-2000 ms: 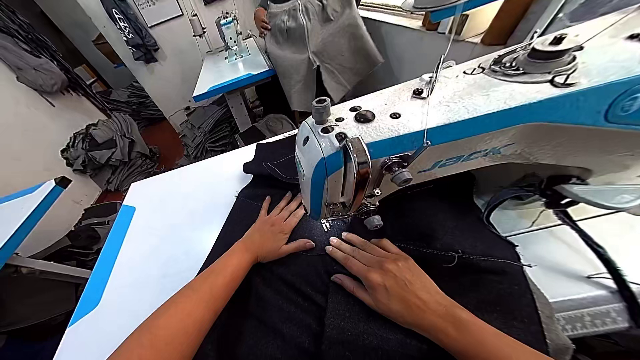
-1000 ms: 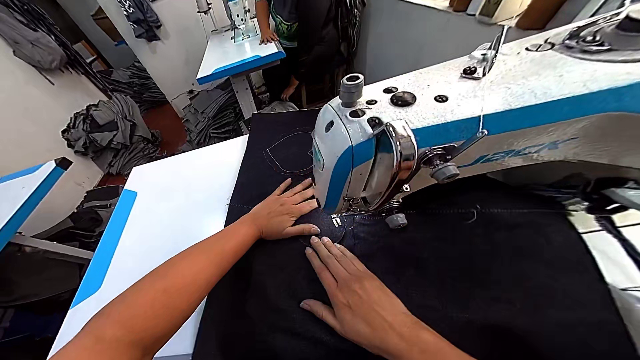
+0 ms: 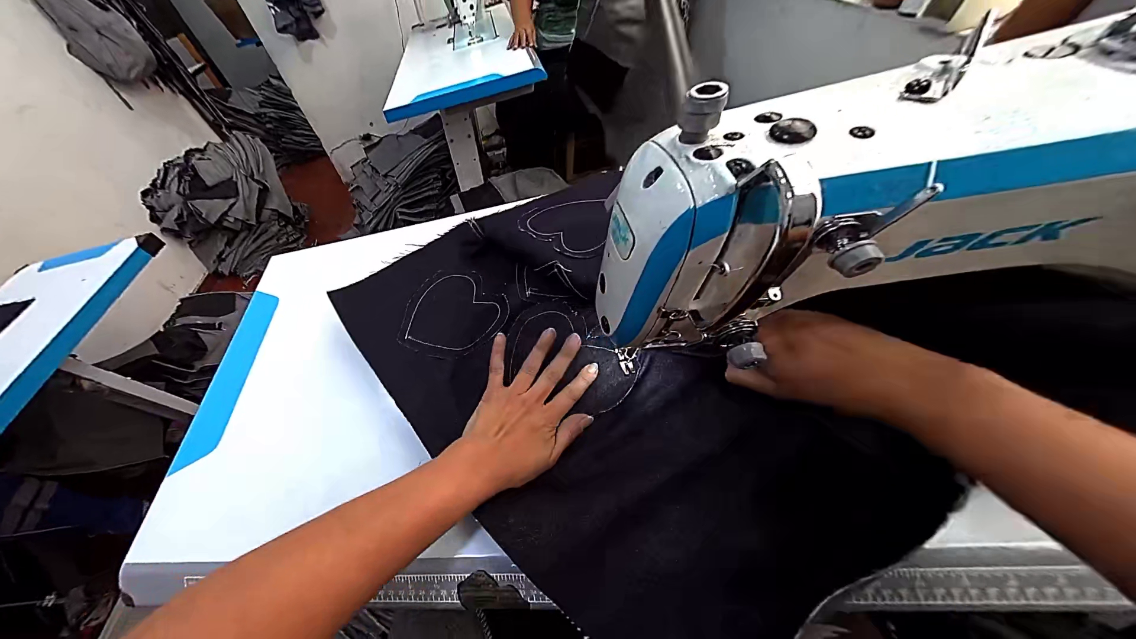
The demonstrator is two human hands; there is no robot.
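Dark denim-like fabric (image 3: 674, 497) lies across the bed of a Jack sewing machine (image 3: 887, 177). Heart-shaped patches (image 3: 454, 315) outlined in light stitching show on its left part. My left hand (image 3: 524, 422) rests flat on the fabric with fingers spread, just left of the presser foot (image 3: 627, 359), which stands over a rounded patch. Beyond the needle area, my right hand (image 3: 799, 359) is bent at the fabric right beside the machine head; its fingertips are partly hidden, and whether they pinch the cloth is unclear.
The white table top (image 3: 328, 426) has blue edging and a ruler strip (image 3: 994, 587) along its front. Another sewing table (image 3: 470, 71) stands behind, where a person's hand (image 3: 523, 34) rests. Heaps of grey cloth (image 3: 226, 204) lie on the floor; another table corner (image 3: 62, 311) juts in at left.
My right hand has moved from the cloth in front of the presser foot to the right of the machine head. The fabric has turned, and more heart patches show. My left hand stays on the cloth.
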